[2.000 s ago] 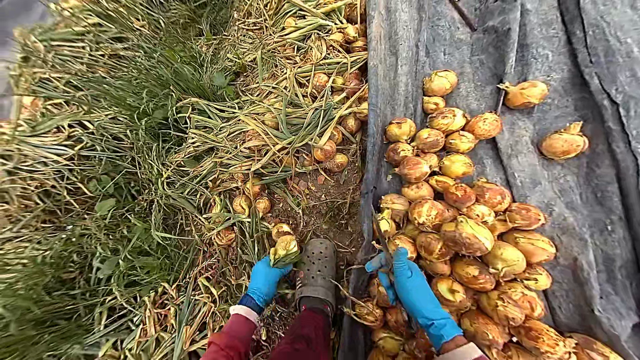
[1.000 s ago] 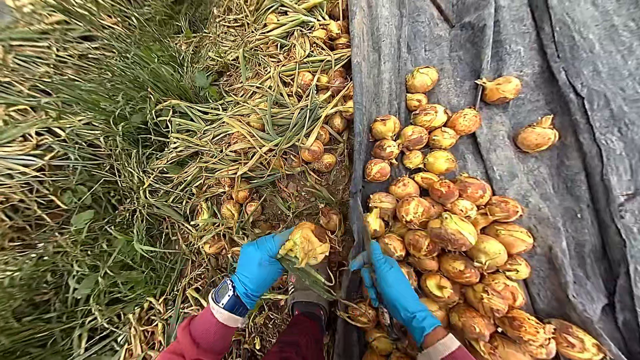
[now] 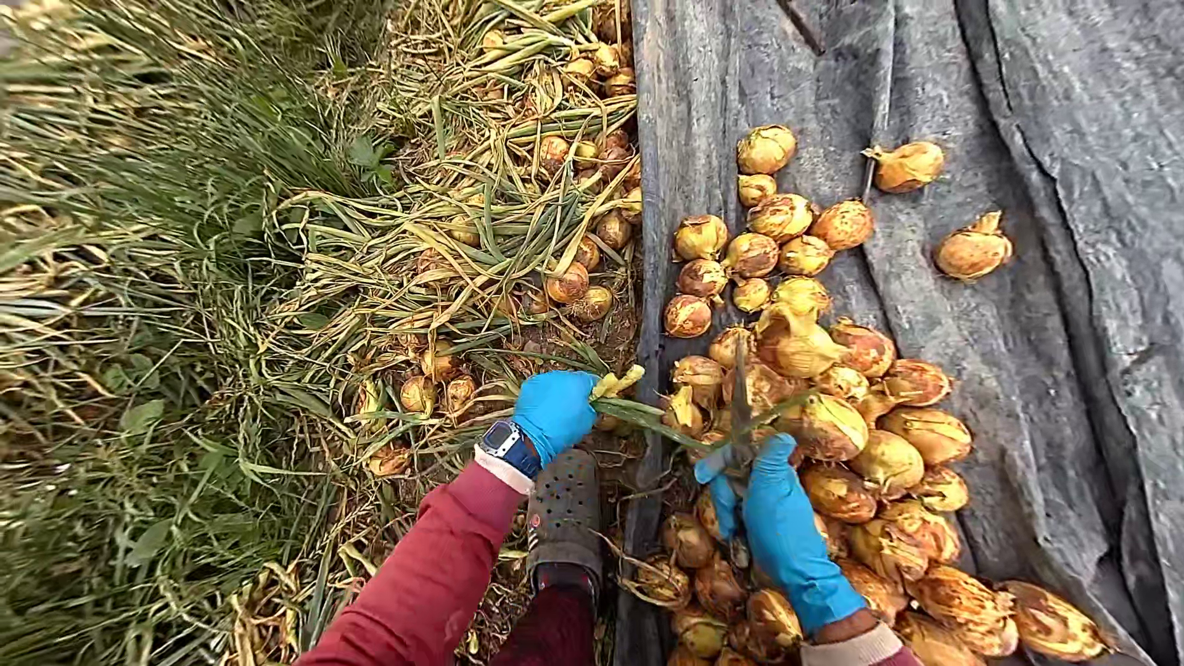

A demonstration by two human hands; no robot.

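Observation:
My left hand (image 3: 557,416), in a blue glove with a watch at the wrist, is closed on green onion tops (image 3: 638,413) whose cut, pale end sticks up. My right hand (image 3: 782,527), also in a blue glove, grips a bladed cutting tool (image 3: 740,398), its blade pointing up the view over the onion pile; the handle is mostly hidden. One yellow onion (image 3: 797,344) lies on top of the piled onions (image 3: 888,462), just beyond the blade. The green leaves reach from my left hand across to the blade.
Grey fabric sheeting (image 3: 999,370) lies under the pile, with two onions apart at its upper part. Unpicked-looking onions with long drying leaves (image 3: 444,259) cover the ground to the left, beside tall grass (image 3: 213,185). A clog-style shoe (image 3: 566,509) stands at the fabric's edge.
The onion that my left hand held a second ago is no longer in it; only leaves are. A yellow onion now lies on the pile near the blade. The right hand still holds the tool.

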